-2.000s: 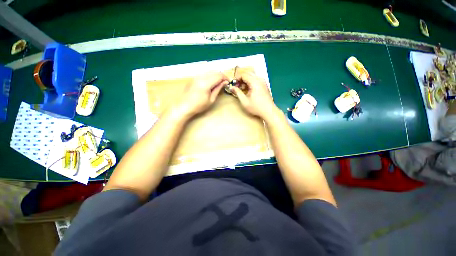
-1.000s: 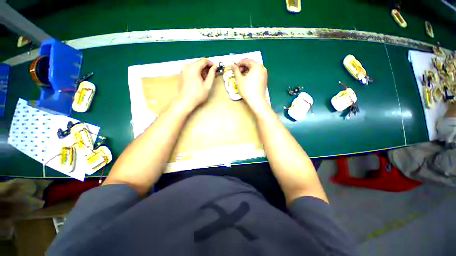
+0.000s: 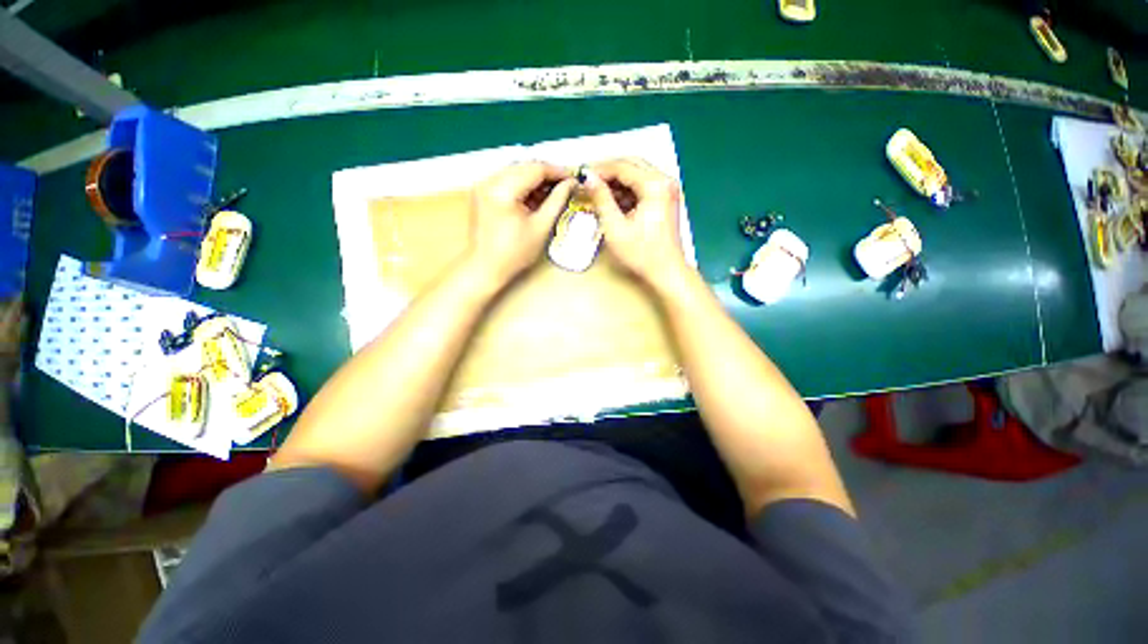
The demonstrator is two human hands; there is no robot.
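A white-and-yellow wired unit lies near the top centre of the tan work mat, its rounded white end towards me. My left hand and my right hand meet at the unit's far end. The fingertips of both hands pinch tiny dark parts or leads there. The fingers partly cover the unit's upper end, so which lead each hand holds is hard to tell.
Several waiting units lie right of the mat. Left are a blue tape dispenser with an amber roll and a dotted sheet bearing units. A scuffed rail borders the conveyor. A neighbour's pile is far right.
The unit, mostly hidden by my hands at first, now shows below my fingertips, turned more upright. My hands have come closer together than one second ago. Belt units have moved right.
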